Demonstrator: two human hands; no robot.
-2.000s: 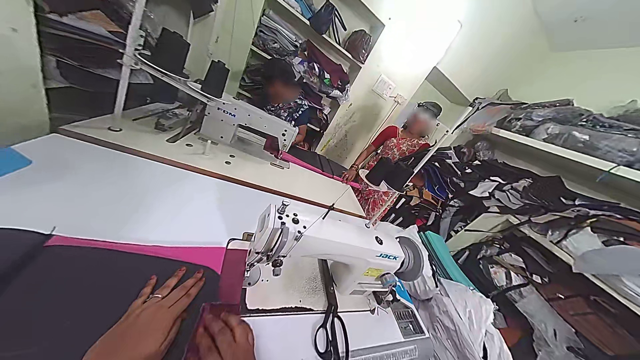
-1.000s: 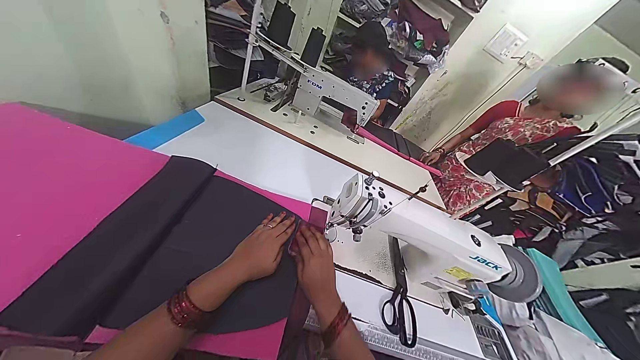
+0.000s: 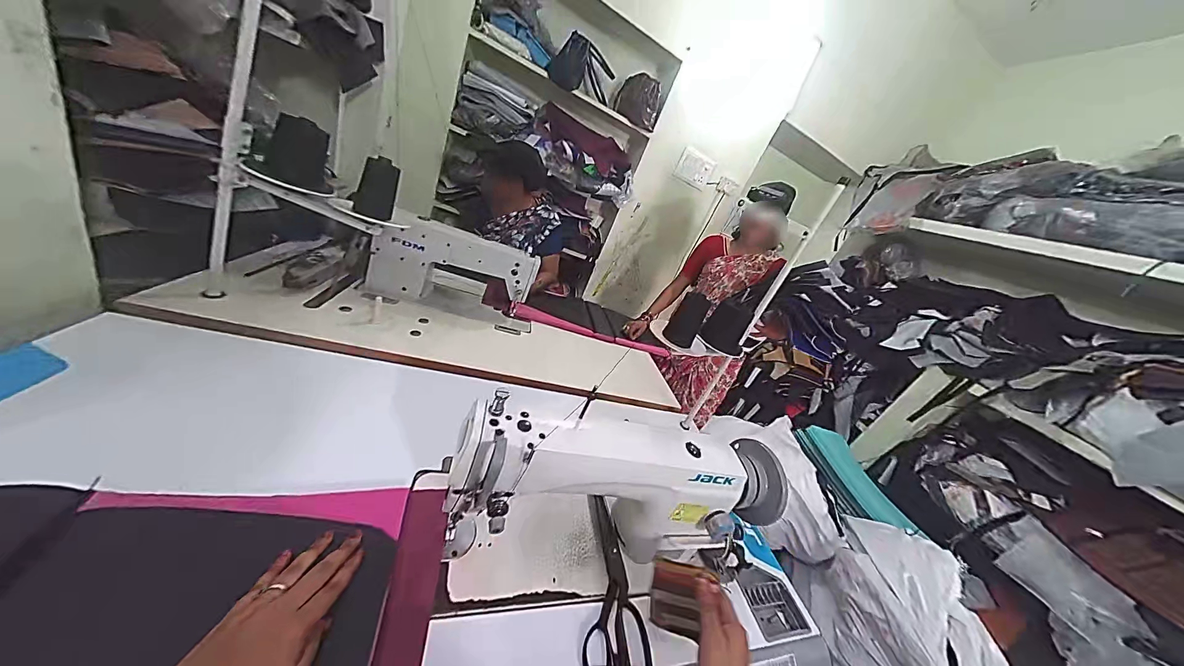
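Observation:
My left hand (image 3: pixel 287 601) lies flat with spread fingers on a dark fabric panel (image 3: pixel 185 573), which rests over pink fabric (image 3: pixel 342 507). A maroon strip (image 3: pixel 412 564) runs along the panel's right edge toward the needle area of a white Jack sewing machine (image 3: pixel 610 462). My right hand (image 3: pixel 721 629), low in the view, holds a small brown striped object (image 3: pixel 680 597) that I cannot identify, below the machine's arm. Just left of it, black-handled scissors (image 3: pixel 612 592) lie with their blades pointing under the machine arm.
Behind stands a second sewing machine (image 3: pixel 453 259) on its table (image 3: pixel 277 314). Two people are beyond it, one seated (image 3: pixel 518 203), one standing (image 3: pixel 731 268) with a hand at the pink and dark fabric. White plastic bags (image 3: pixel 888 592) and teal material (image 3: pixel 860 481) lie at the right.
My right hand has left the fabric beside my left hand and moved right, past the scissors, and now holds the brown striped object. My left hand stays on the dark panel. The view has swung.

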